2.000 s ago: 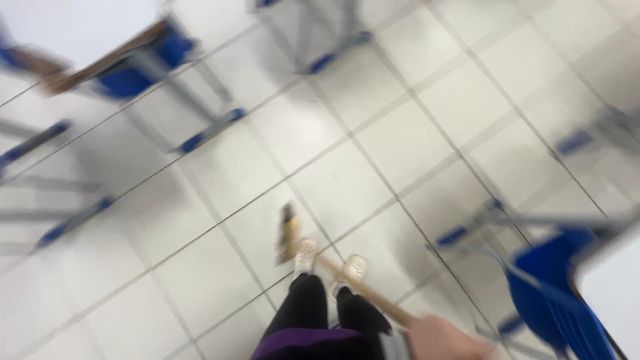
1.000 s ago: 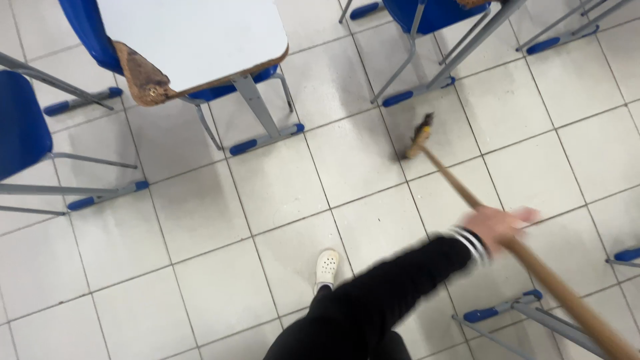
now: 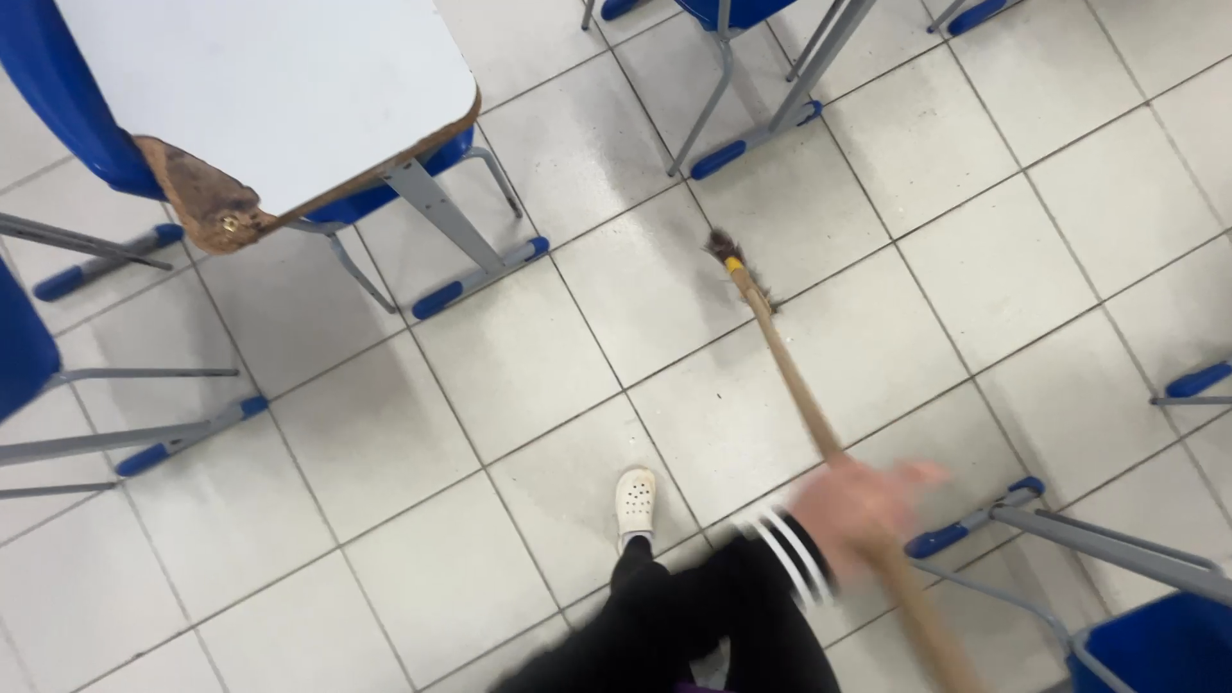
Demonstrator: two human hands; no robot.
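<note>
My left hand (image 3: 861, 520), blurred, is closed around the wooden handle of a broom (image 3: 794, 375), with a finger or thumb sticking out to the right. Its arm, in a black sleeve with white cuff stripes, crosses from the bottom centre. Beyond the hand, the handle slants up and left to the broom head (image 3: 739, 268), which has dark bristles and a yellow collar and is at the tiled floor. The lower end of the handle in the picture runs out past the bottom edge. My right hand is out of the picture.
A white desk (image 3: 279, 87) with a broken, bare-wood corner stands upper left, near blue chairs. Blue-capped metal legs (image 3: 760, 140) stand beyond the broom head, others (image 3: 977, 520) right of my hand. A blue seat (image 3: 1155, 640) is lower right. My white clog (image 3: 635, 500) is on the floor.
Since a second ago the broom head has moved a little left across the floor. Two seconds ago it was close beside my feet. The view has shifted greatly since that earliest frame.
</note>
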